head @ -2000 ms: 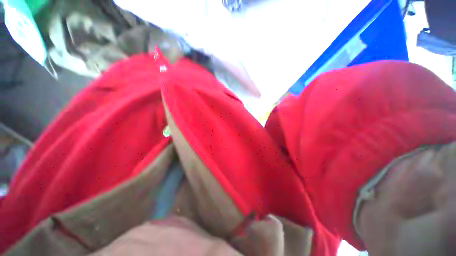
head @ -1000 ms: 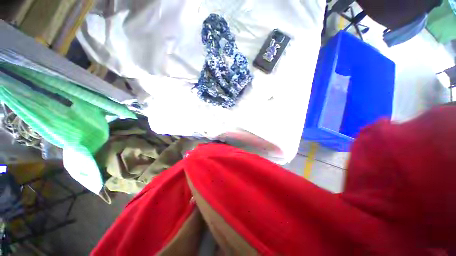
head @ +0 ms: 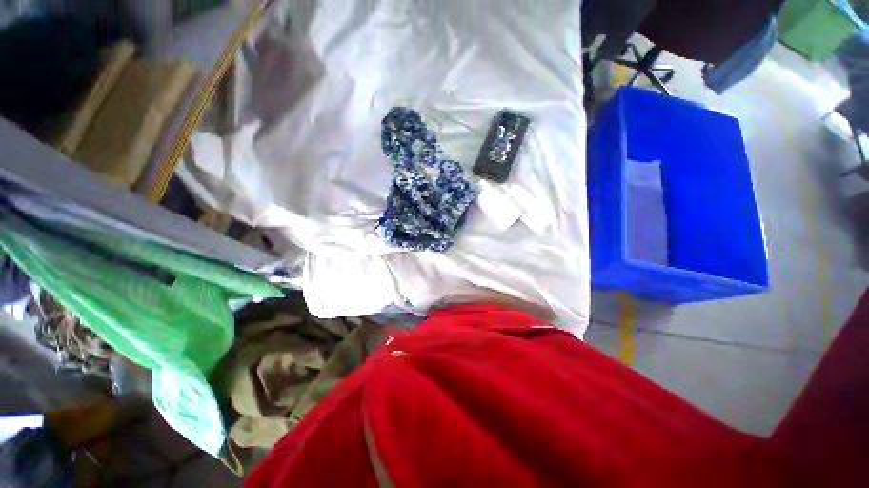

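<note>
A crumpled navy and white floral cloth item (head: pixel 426 191) lies on the white cover cloth (head: pixel 343 114) of the table in front of me. A dark smartphone (head: pixel 501 146) with a pale pattern lies to its right. A small white oblong (head: pixel 499 207) lies just below the phone. Neither of my hands is in the picture. My red top fills the bottom, and a red sleeve shows at the lower right edge.
An open blue plastic crate (head: pixel 705 200) with a pale sheet inside stands on the tiled floor at the right. A green striped sack (head: pixel 124 315) hangs at the left, beside crumpled khaki cloth (head: pixel 286 367). A brown carton (head: pixel 129 119) is upper left. A wheeled chair base (head: pixel 650 69) is behind the crate.
The view has lifted from my red top to the table. My hand near the top's opening, seen two seconds ago, is out of the picture. The red sleeve sits farther to the lower right.
</note>
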